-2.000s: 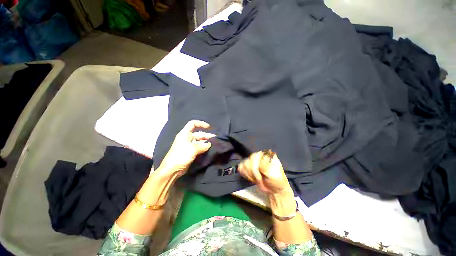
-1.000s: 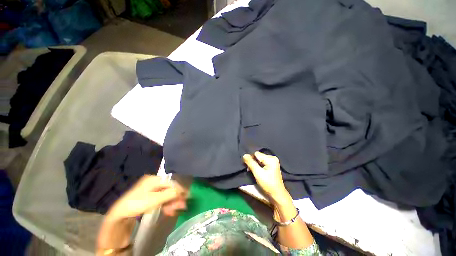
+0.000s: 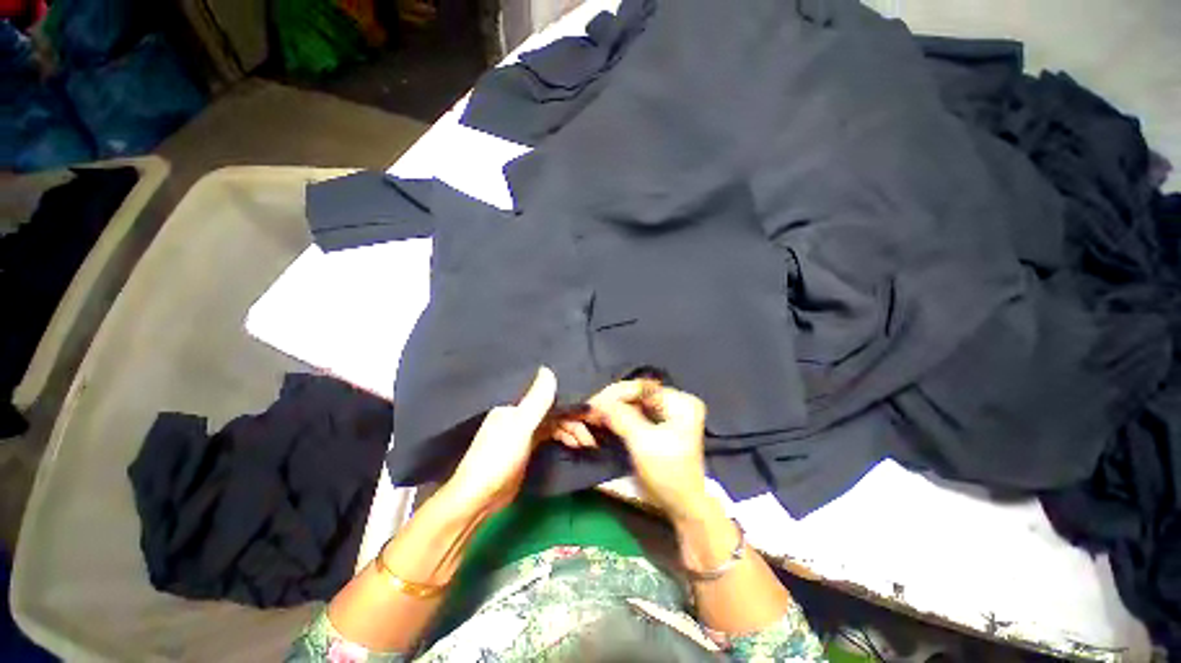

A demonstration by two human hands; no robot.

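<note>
A dark grey garment [image 3: 686, 285] lies spread on the white table, its near edge at the table's front. My left hand [image 3: 508, 440] holds that near edge, thumb on top and fingers under the cloth. My right hand [image 3: 658, 434] is beside it, its fingers pinched at the same edge close to my left fingertips. A small dark thing shows at the top of my right fist; I cannot tell what it is. A short slit line shows on the panel above my hands. The cloth between my hands is partly hidden by my fingers.
A large pale bin [image 3: 168, 337] stands left of the table [image 3: 958, 557] with a dark garment [image 3: 259, 499] in it. A second bin [image 3: 110, 246] stands further left. A crumpled dark pile [image 3: 1101, 259] lies at the right. Blue bundles [image 3: 130, 104] are at the back left.
My left hand has come from beside the bin back to the garment's near edge and taken hold. My right hand has stayed at the edge, now close to the left. The view has shifted slightly.
</note>
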